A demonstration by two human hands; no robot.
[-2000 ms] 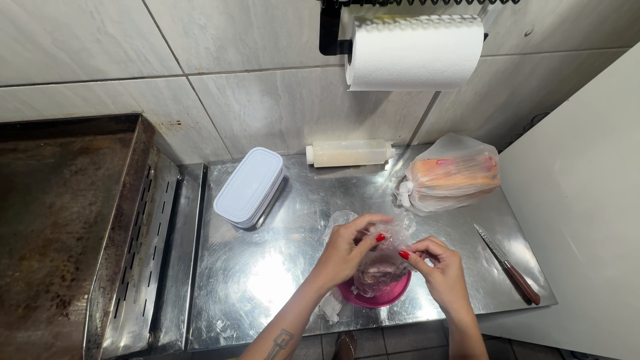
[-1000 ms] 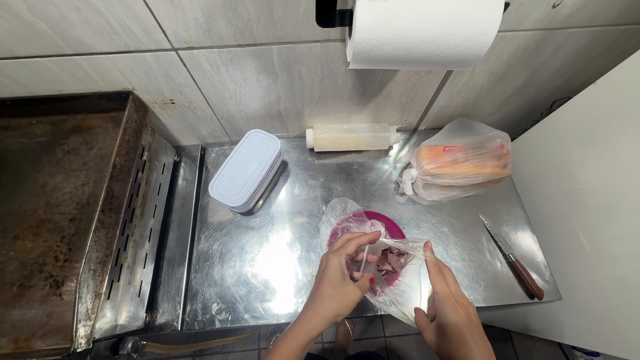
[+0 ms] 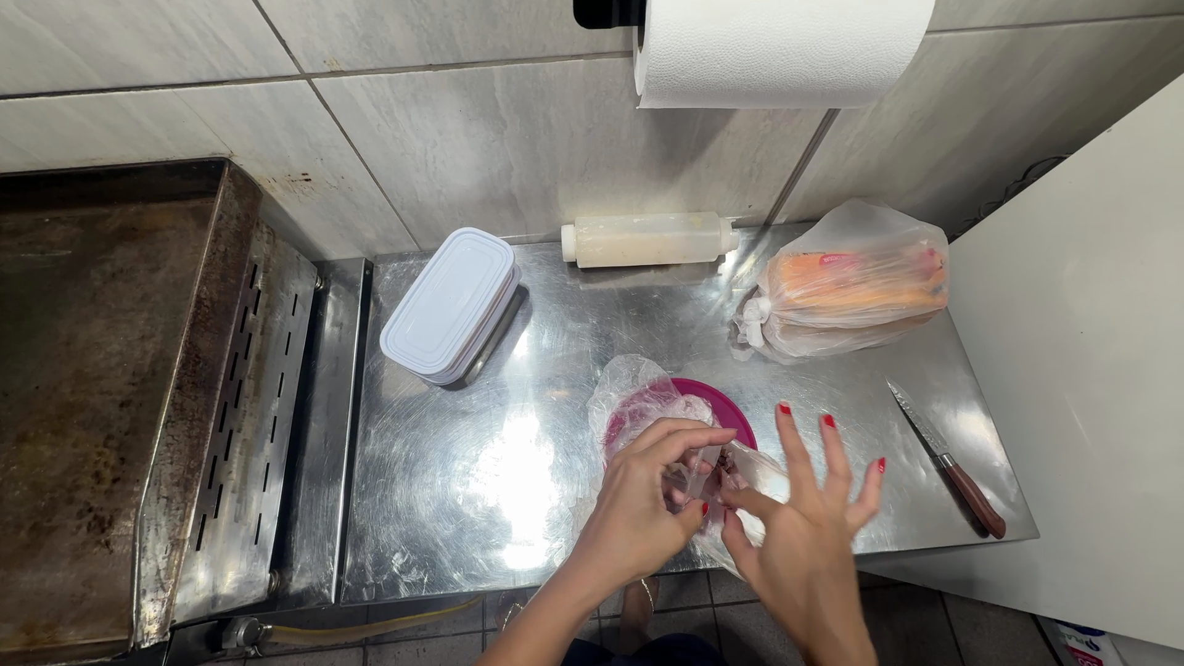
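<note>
A clear plastic bag (image 3: pixel 763 476) with dark reddish food pieces partly visible inside lies over a magenta plastic bowl or plate (image 3: pixel 726 407) near the counter's front edge. My left hand (image 3: pixel 647 490) grips the bag's film between thumb and fingers. From the right, my right hand (image 3: pixel 800 527) pinches the bag near its opening with thumb and index finger, its other fingers spread. Crumpled clear film (image 3: pixel 634 398) rests on the magenta dish, left of the bag. Both hands hide much of the contents.
On the steel counter (image 3: pixel 444 481) are a lidded white container (image 3: pixel 450 301), a squeeze bottle (image 3: pixel 647 240) on its side, a knotted bag of orange packages (image 3: pixel 856 282) and a brown-handled knife (image 3: pixel 948 462). A griddle (image 3: pixel 83 398) stands left; a paper towel roll (image 3: pixel 786 46) hangs above.
My right hand has gone from lying flat along the bag's right side to pinching its film, with the other fingers raised. The view has moved closer to the counter since the first frame.
</note>
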